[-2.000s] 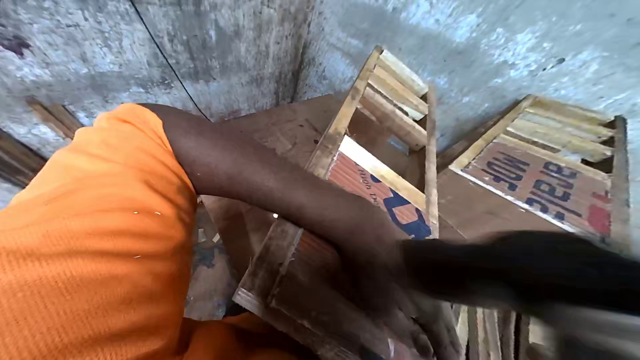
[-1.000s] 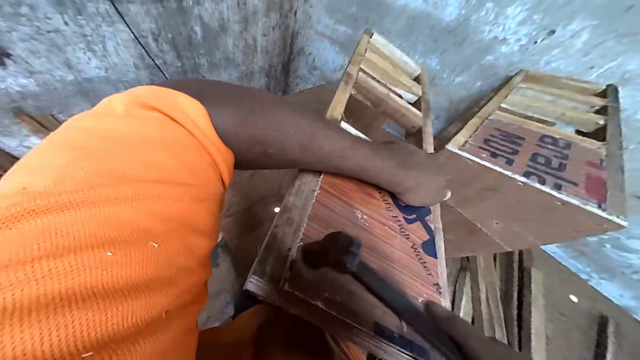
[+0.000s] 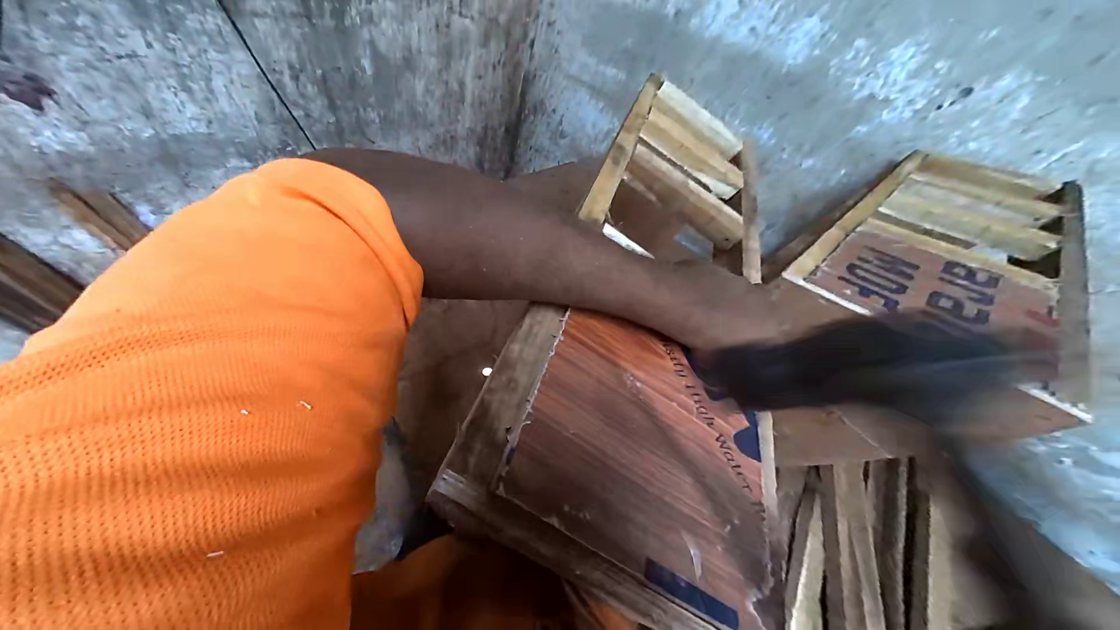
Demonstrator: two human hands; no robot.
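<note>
My left hand (image 3: 744,315) is at the right edge of a wooden box frame (image 3: 507,402) covered with a printed reddish-brown board (image 3: 630,437); my forearm lies across the box. The fingers are partly hidden behind a dark, motion-blurred hammer (image 3: 787,367), so their grip cannot be told. My right hand (image 3: 936,394), strongly blurred, is around the hammer's handle at the right. The blurred hammer head is close to my left hand, over the box edge. Whether it touches anything is unclear.
A slatted wooden part (image 3: 691,166) rises behind my left forearm. Another slatted box with printed board (image 3: 927,271) leans near the wall at right. Several wooden strips (image 3: 849,542) stand below it. A rough, stained wall (image 3: 420,79) closes the back.
The hammer has moved from over the printed board up and right to near my left hand. Two seconds ago my left hand was lower on the box; it then moved up to the right edge.
</note>
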